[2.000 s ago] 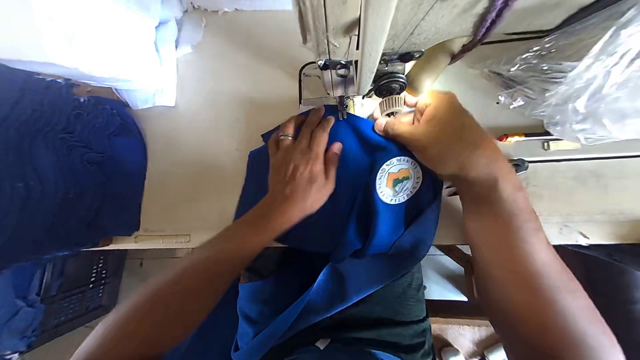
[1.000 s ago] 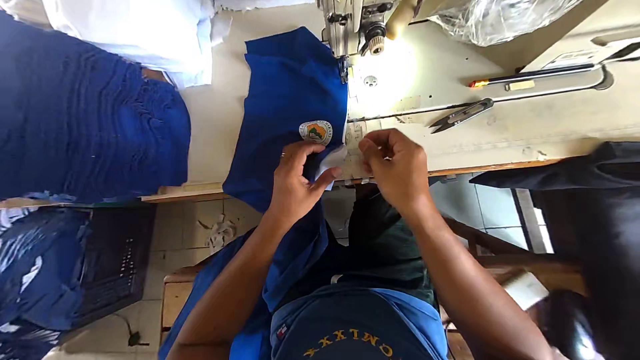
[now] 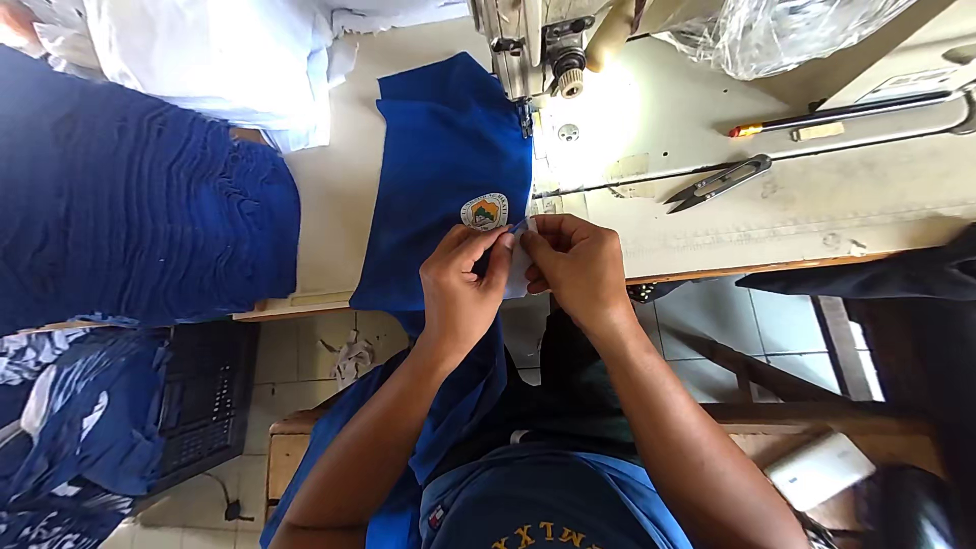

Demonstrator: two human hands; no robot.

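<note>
Blue fabric (image 3: 450,160) with a round printed emblem (image 3: 485,211) lies on the sewing table, its upper right edge beside the presser foot (image 3: 524,118) of the sewing machine (image 3: 518,46). The lower part hangs over the front edge toward my lap. Just below the emblem, my left hand (image 3: 467,282) pinches the fabric edge between thumb and forefinger. My right hand (image 3: 576,267) pinches the same edge from the right, nearly touching the left fingertips. A small white piece of material (image 3: 518,267) hangs between the hands. The fingers partly hide the edge.
Stacked blue fabric pieces (image 3: 137,198) lie at the left, below white cloth (image 3: 213,53). Thread snips (image 3: 719,183), a pencil (image 3: 839,114) and a clear plastic bag (image 3: 778,34) are on the right. A black crate (image 3: 206,396) with dark cloth stands on the floor at lower left.
Two seconds ago both hands were at the needle area, the right one by the machine's knob. They are now lower, at the fabric's edge near the table front. The emblem lies farther left and lower.
</note>
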